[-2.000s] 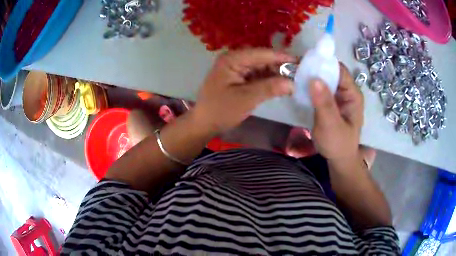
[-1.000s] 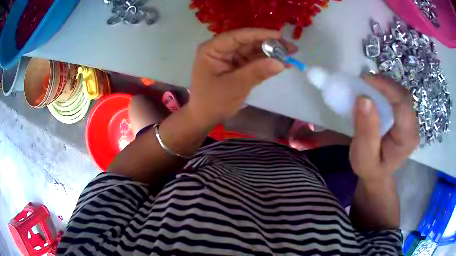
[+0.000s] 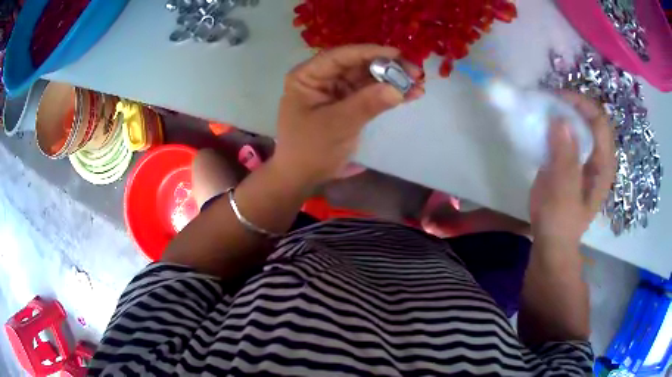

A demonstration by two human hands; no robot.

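My left hand (image 3: 328, 110) holds a shiny silver setting (image 3: 391, 75) between thumb and fingertips, just below the red heap. The setting's open frame faces up. My right hand (image 3: 571, 166) is closed around a white glue bottle (image 3: 541, 125). The bottle is blurred, and its blue nozzle points up and left, apart from the setting. The heap of red stones (image 3: 398, 26) lies at the top middle of the table.
A large pile of silver settings (image 3: 635, 162) lies at the right beside a pink basin (image 3: 600, 37). A smaller silver group (image 3: 208, 20) lies at the upper left, near a blue basin (image 3: 59, 55). A red basin (image 3: 158, 199) and red stool (image 3: 37, 335) stand below the table.
My right hand first brought the bottle's nozzle down to the setting, then drew it away to the right. My left hand moved up and slightly left, keeping the setting.
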